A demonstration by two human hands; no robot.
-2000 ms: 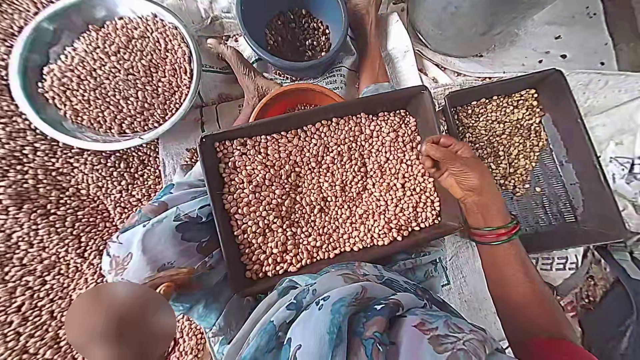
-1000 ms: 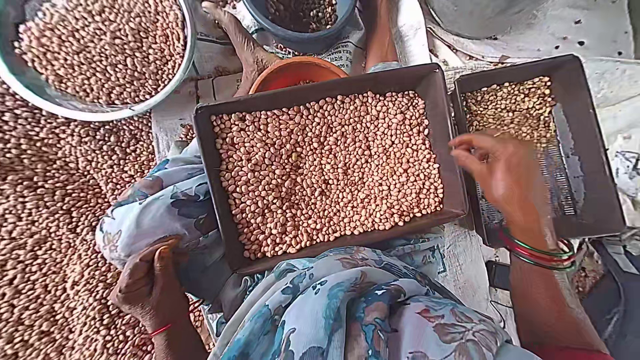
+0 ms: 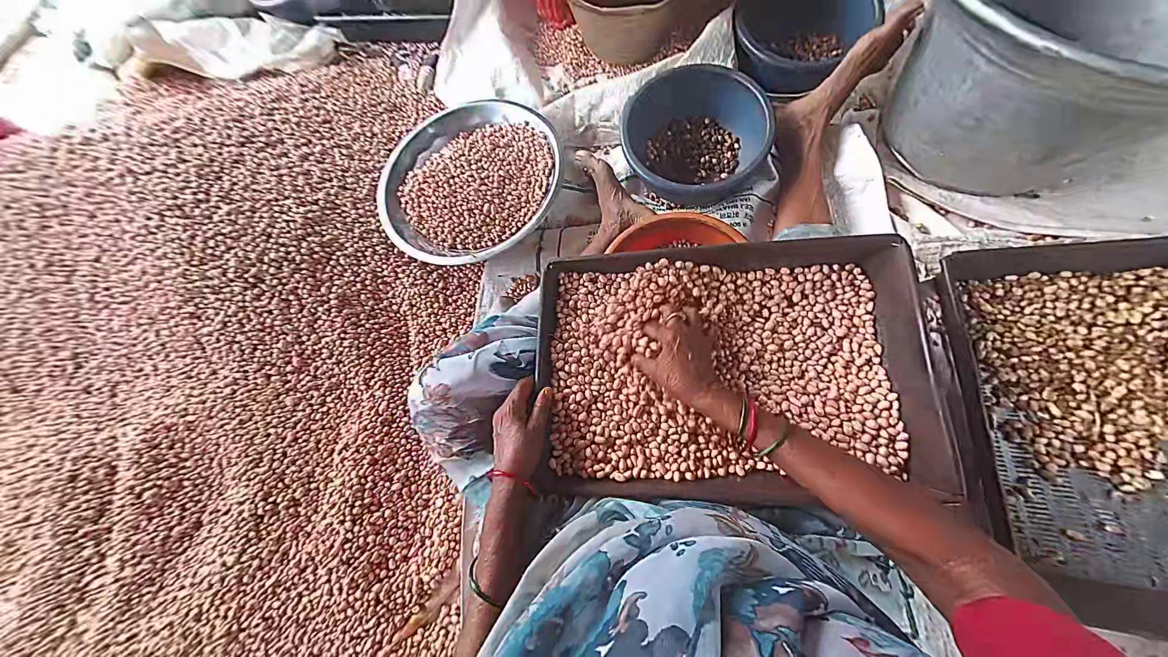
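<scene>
A dark rectangular tray (image 3: 922, 365) filled with a layer of pinkish-brown nuts or beans (image 3: 803, 365) lies over my lap. My right hand (image 3: 680, 351), with bangles at its wrist, is sunk among them left of the tray's middle, fingers curled and partly hidden by them. My left hand (image 3: 520, 433) grips the tray's left wall, thumb up at the rim, with a red thread round the wrist. To the right stands a second dark tray (image 3: 1049, 254) with a perforated bottom, holding yellowish-brown pieces (image 3: 1086, 365).
A large heap of the same nuts or beans (image 3: 228, 365) spreads on the left. Beyond the tray are a metal basin (image 3: 392, 196) of them, a blue bowl (image 3: 639, 137) with dark pieces, an orange bowl (image 3: 675, 228) and my bare feet. A large metal vessel (image 3: 1013, 119) stands at upper right.
My right hand has moved from the tray's right edge into the nuts or beans. My left hand, on my lap one second ago, now holds the tray's left wall. The view has shifted widely.
</scene>
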